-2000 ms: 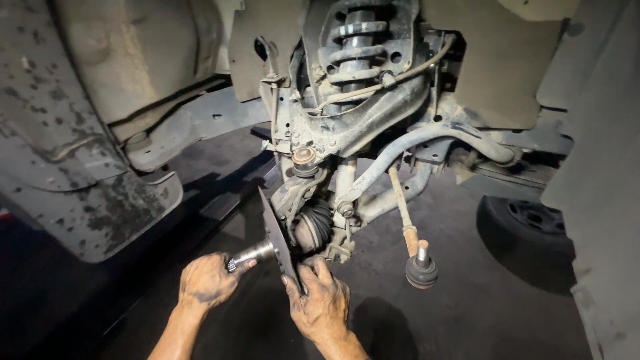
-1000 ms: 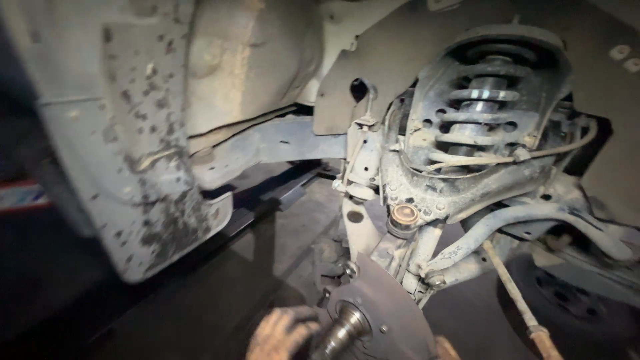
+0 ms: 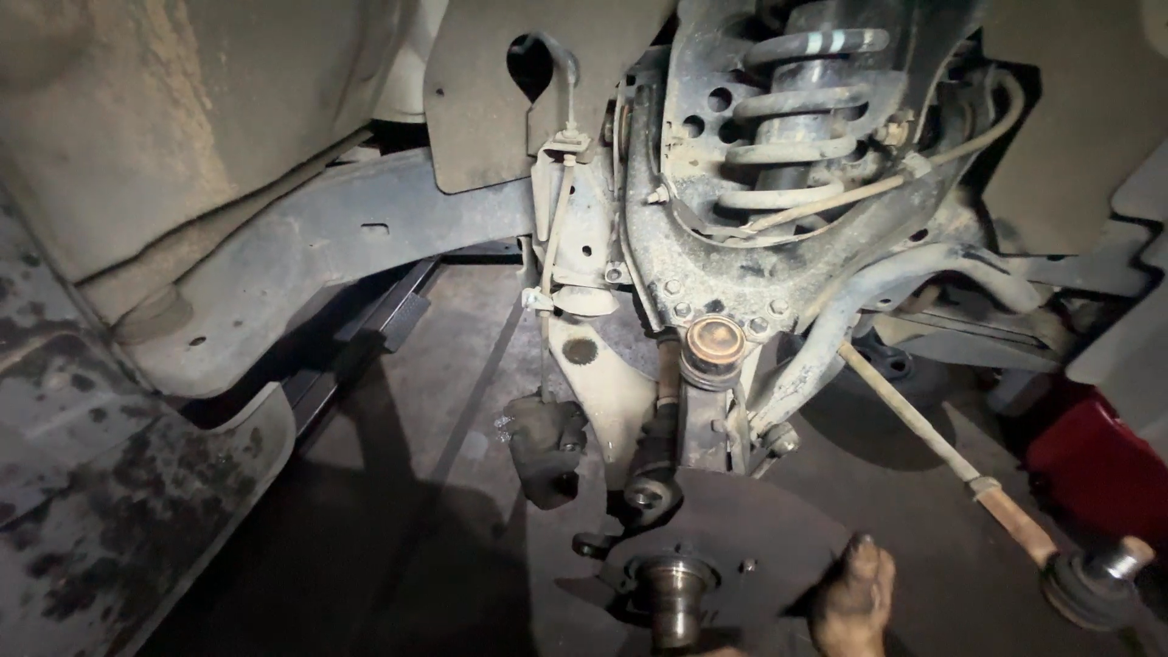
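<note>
A steering knuckle's bare metal spindle (image 3: pixel 673 607) points down toward me at the bottom centre. Behind it is a dark brake dust shield (image 3: pixel 776 529). My right hand (image 3: pixel 855 598) grips the shield's right edge. Of my left hand (image 3: pixel 724 652) only a sliver of skin shows at the bottom edge, just below the spindle; its hold is hidden. Above the shield, the upper control arm (image 3: pixel 730 283) carries a ball joint (image 3: pixel 714 342) with a rusty round top. A brake caliper (image 3: pixel 546 447) hangs on its hose left of the spindle.
A coil spring (image 3: pixel 794 151) surrounds the shock absorber at the top. The tie rod (image 3: pixel 912 424) slants down to its end (image 3: pixel 1095 579) at right. Left are the frame rail (image 3: pixel 319 237) and a spotted fender liner (image 3: pixel 109 511). Something red (image 3: pixel 1100 456) stands at far right.
The dust shield, edge-on to me two seconds ago, now shows its face. My left hand, then around the spindle, is now almost out of view. The view has shifted.
</note>
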